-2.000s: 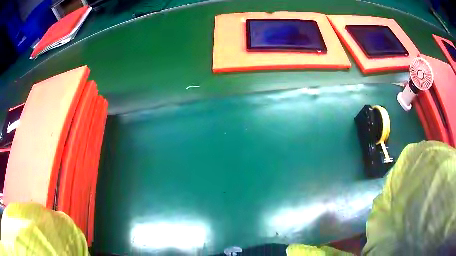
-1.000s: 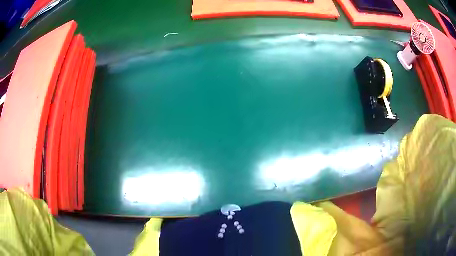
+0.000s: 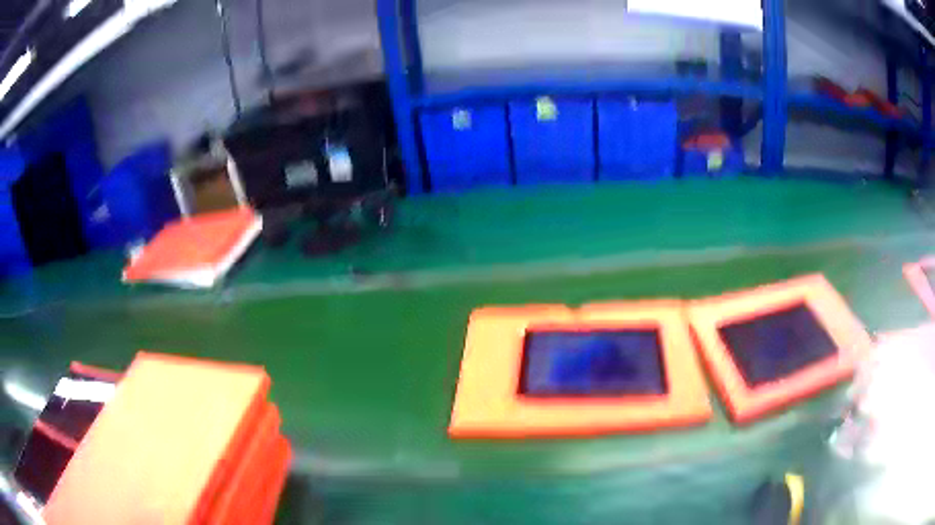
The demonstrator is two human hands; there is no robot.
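Observation:
A dark tablet (image 3: pixel 595 362) with a bluish screen lies on an orange foam sheet (image 3: pixel 490 374) right of centre. A second dark tablet (image 3: pixel 777 342) lies on a tilted foam sheet (image 3: pixel 820 294) to its right. Neither of my hands can be made out. A bright, blurred whitish shape covers the lower right edge; what it is cannot be told. The picture is blurred.
Stacked foam sheets (image 3: pixel 164 441) stand at lower left, with dark tablets (image 3: pixel 46 467) beside them. The tape dispenser (image 3: pixel 774 502) is cut off at the bottom. Behind are an orange-topped stack (image 3: pixel 195 244), a second green bench (image 3: pixel 574 226) and blue bins (image 3: pixel 554 144).
The view has tilted up. The tablets and foam sheets stand lower, and the rear bench and bins now show. The yellow sleeves at the bottom are gone from clear view.

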